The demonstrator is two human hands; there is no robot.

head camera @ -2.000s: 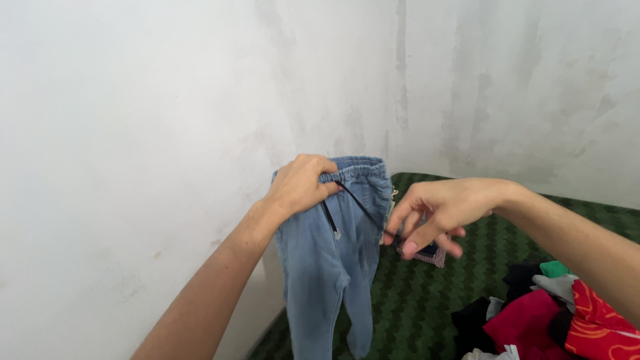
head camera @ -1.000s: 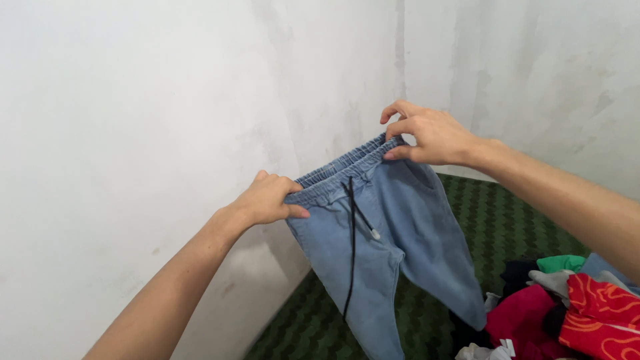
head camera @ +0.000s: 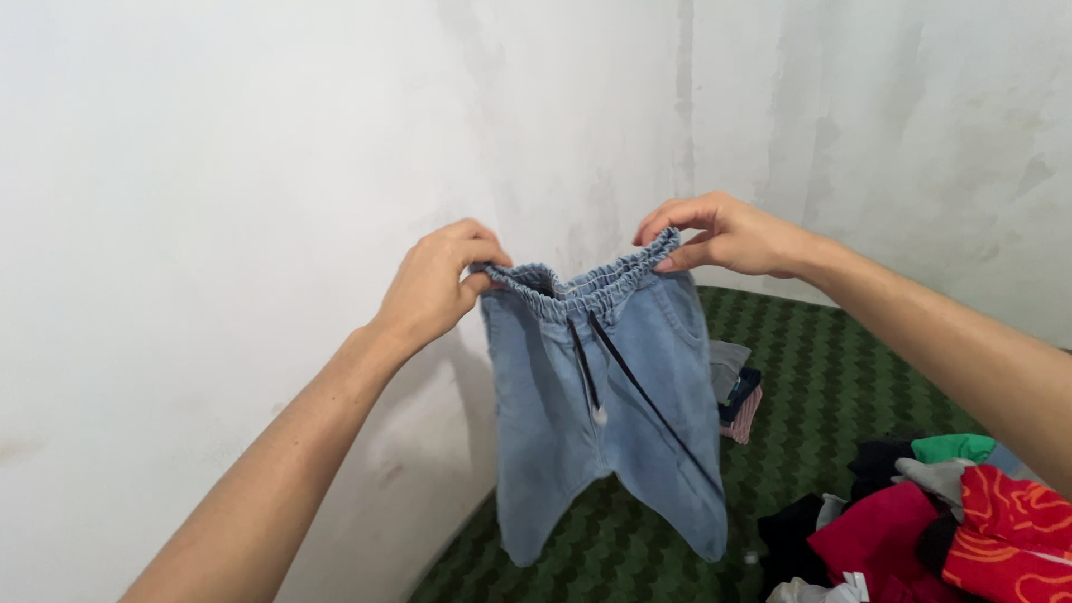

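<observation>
Light blue denim pants (head camera: 553, 394) hang in the air by their elastic waistband, front towards me, with both legs hanging down. My left hand (head camera: 444, 280) pinches the left end of the waistband between thumb and fingers. At the other end, my right hand (head camera: 720, 234) grips the band, which sits a little higher there. A black drawstring (head camera: 641, 385) dangles from the front in two strands, the shorter one with a pale tip. The back of the pants is hidden.
Behind the pants, small folded clothes (head camera: 741, 394) lie on a green patterned cover (head camera: 804, 377). A loose pile of clothes, with a red patterned garment (head camera: 1009, 536) and a crimson one (head camera: 879, 528), fills the lower right. Stained white walls (head camera: 251, 167) meet in a corner behind.
My right hand, at the drawstring two seconds ago, has since taken the waistband. Over the last second the pants have swung more level and squarely towards me, and the folded clothes behind show again.
</observation>
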